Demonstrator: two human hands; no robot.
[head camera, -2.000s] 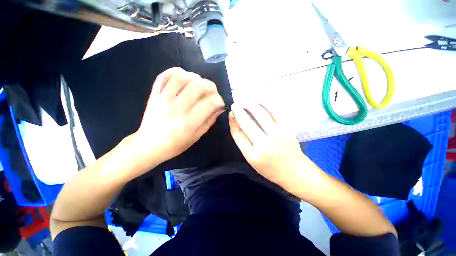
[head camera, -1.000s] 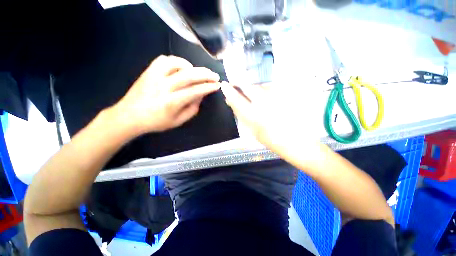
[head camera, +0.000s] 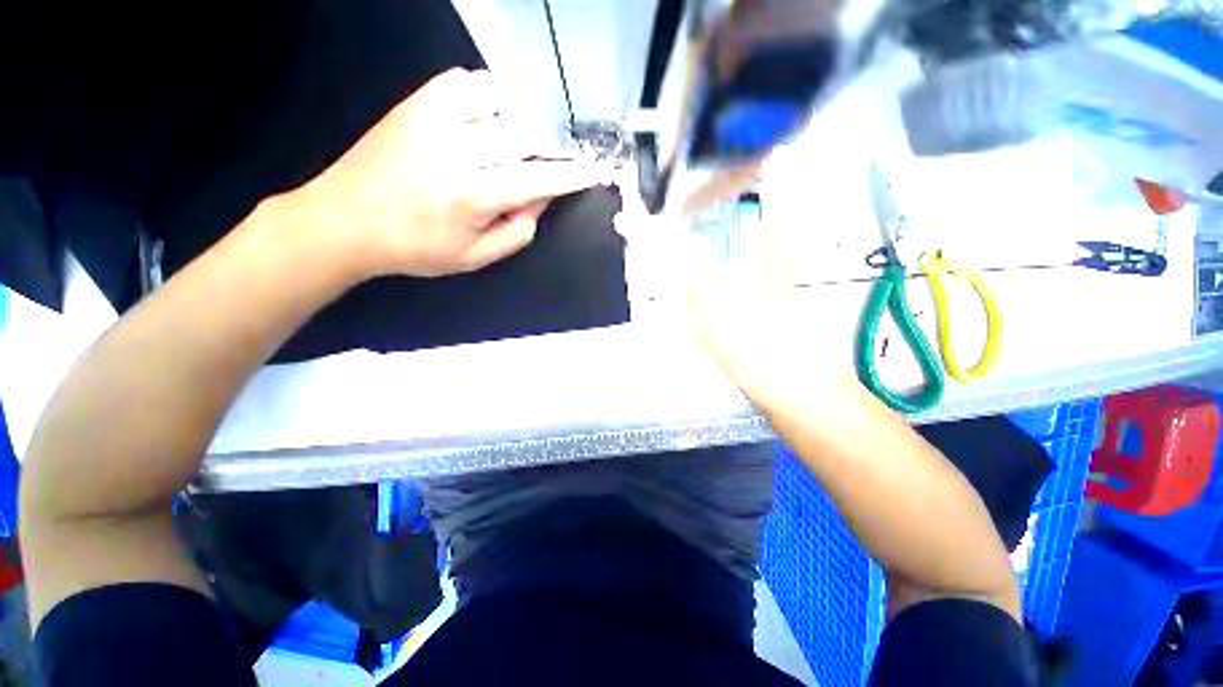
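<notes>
A black fabric panel (head camera: 470, 295) lies flat on the white table, its right edge running up to the metal parts around the needle of the sewing machine (head camera: 765, 94). My left hand (head camera: 470, 188) rests on the panel, fingers together at its edge close to the needle area. My right hand (head camera: 711, 269) is just right of the panel's edge, overexposed and partly behind the machine head; its fingertips are hard to make out, so its grip cannot be told.
Scissors with green and yellow handles (head camera: 900, 342) lie right of my right hand. Black snips (head camera: 1124, 258) lie farther right. More black fabric (head camera: 134, 81) is at the far left. Blue crates (head camera: 825, 537) and a red plastic object (head camera: 1156, 450) are below the table.
The view has shifted. The black panel and my left hand have moved forward, away from the table's front edge, and the fingertips are now beside the needle area.
</notes>
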